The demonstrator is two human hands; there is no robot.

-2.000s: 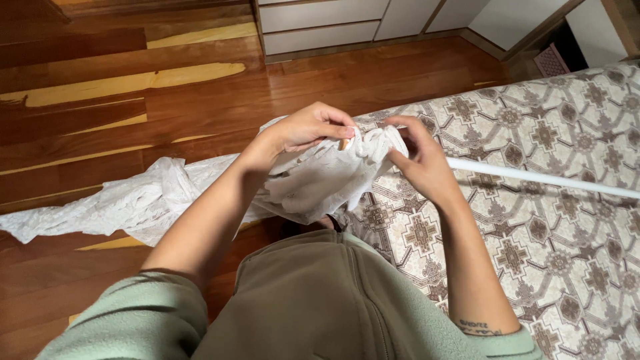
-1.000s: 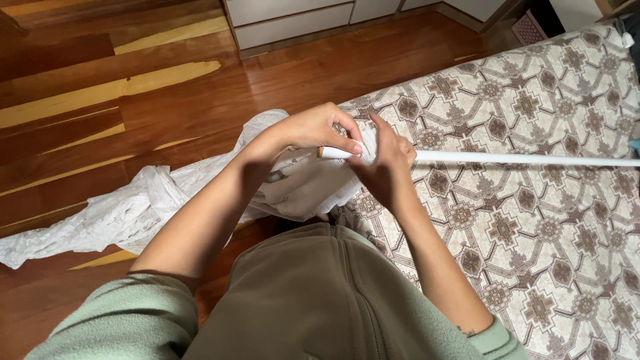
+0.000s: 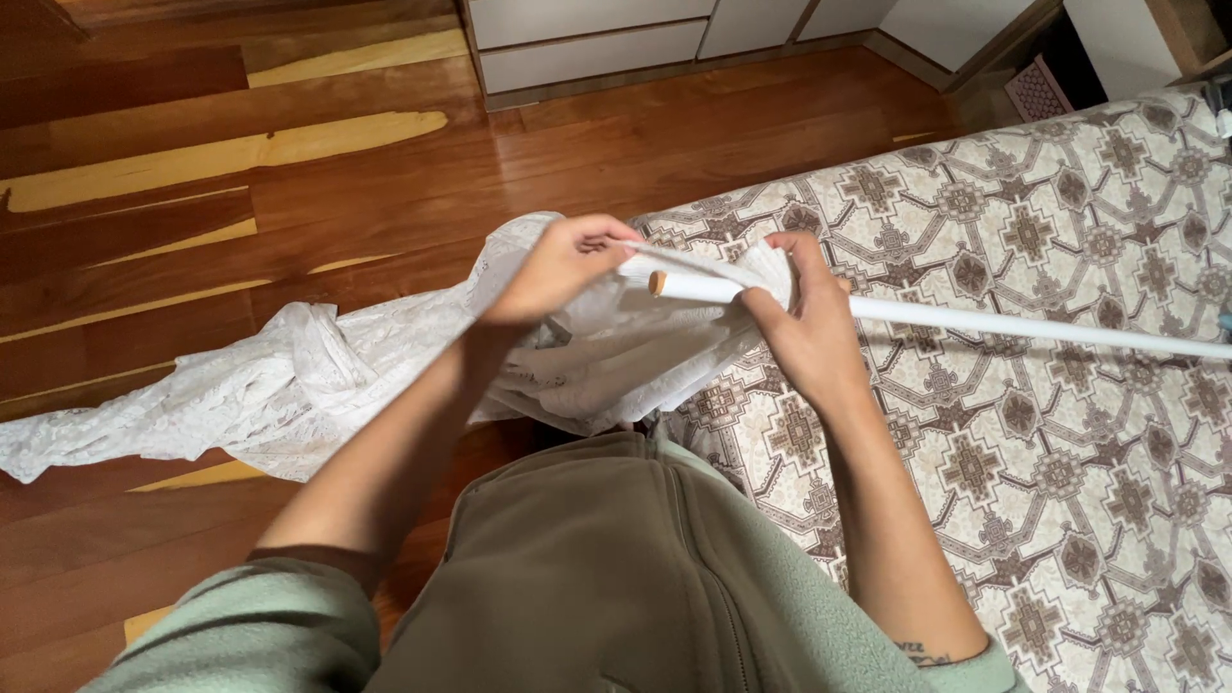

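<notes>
A white rod [image 3: 1001, 325], its near end bare wood, runs from between my hands out past the right edge over the bed. My right hand [image 3: 807, 308] grips the rod behind that end, together with bunched cloth of a white lace curtain [image 3: 337, 375]. With its fingertips my left hand [image 3: 577, 260] pinches the curtain's top edge, drawn taut above and to the left of the rod's end. Gathered folds lie around the rod at my right hand. The rest of the curtain hangs below my hands and trails to the left over the floor.
A bed or mattress [image 3: 1020, 462] with a patterned cover fills the right side. White drawers [image 3: 597, 58] stand at the far side of the wooden floor [image 3: 318, 212]. A pink perforated container [image 3: 1039, 89] sits in a recess at the upper right.
The rod's end, held close to both hands a second ago, now shows between them. My left hand has moved away leftward, with the curtain's edge stretched from its fingers.
</notes>
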